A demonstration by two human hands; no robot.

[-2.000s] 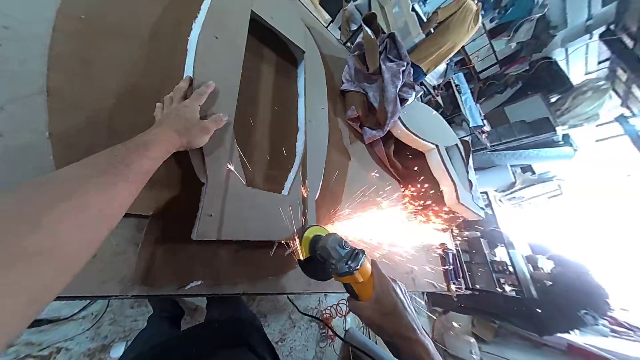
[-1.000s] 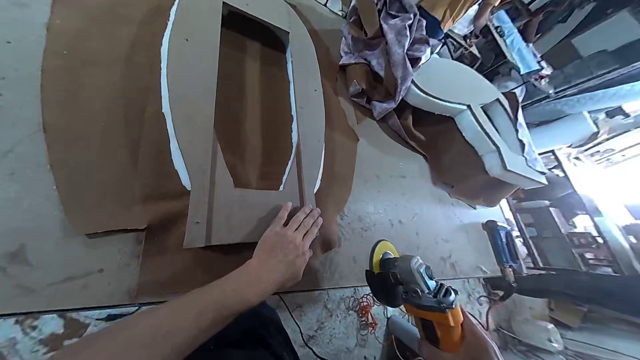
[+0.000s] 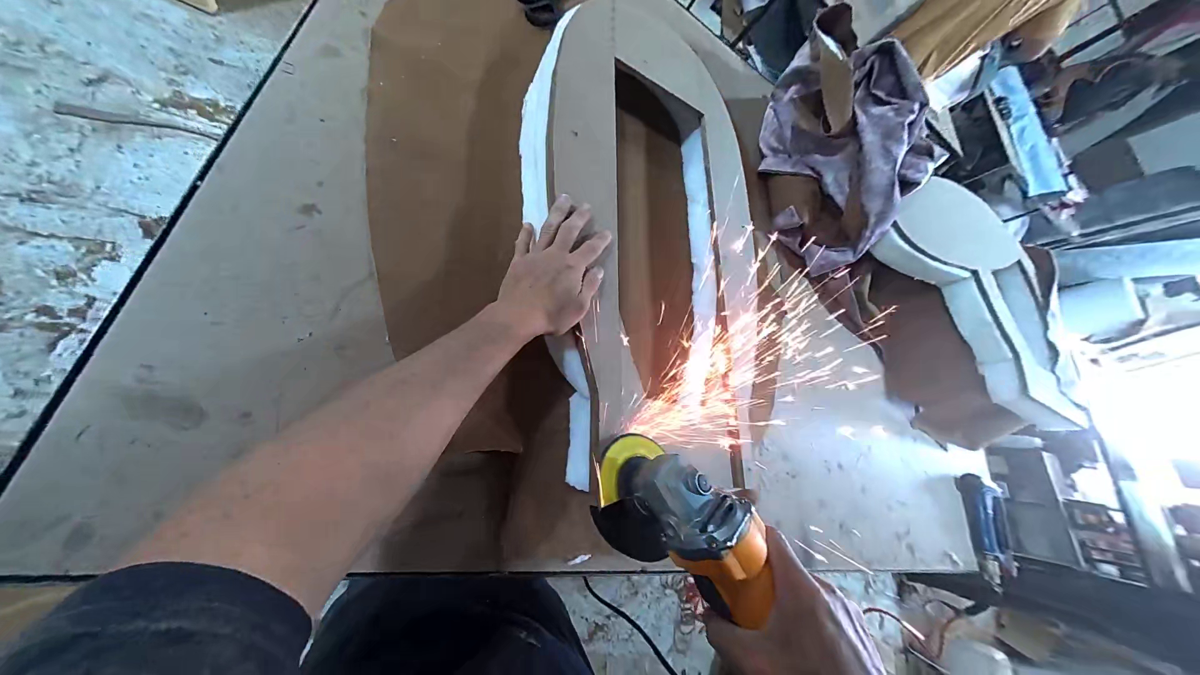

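Note:
My right hand (image 3: pixel 787 600) grips the orange body of an angle grinder (image 3: pixel 698 516) at the table's near edge. The grinder's yellow-faced disc (image 3: pixel 626 467) meets the near end of a flat, curved board frame (image 3: pixel 586 169), and orange sparks fly up and right across it. On the frame's left side rests my left hand (image 3: pixel 555 277), fingers spread, pressing from above. White padding (image 3: pixel 536 141) shows along the frame's outer left edge and inside its long opening. Brown sheet material (image 3: pixel 441 187) lies beneath the frame.
A purple crumpled cloth (image 3: pixel 886 122) and a white padded, curved piece (image 3: pixel 966 253) on brown material lie at the right of the table (image 3: pixel 234 375). A blue-and-black tool (image 3: pixel 984 525) is by the right edge. A black cable (image 3: pixel 628 623) runs below the near edge.
One second ago the grinder was off to the right without sparks; now it is at the frame, throwing sparks. My left hand has moved from the frame's near end to its left side.

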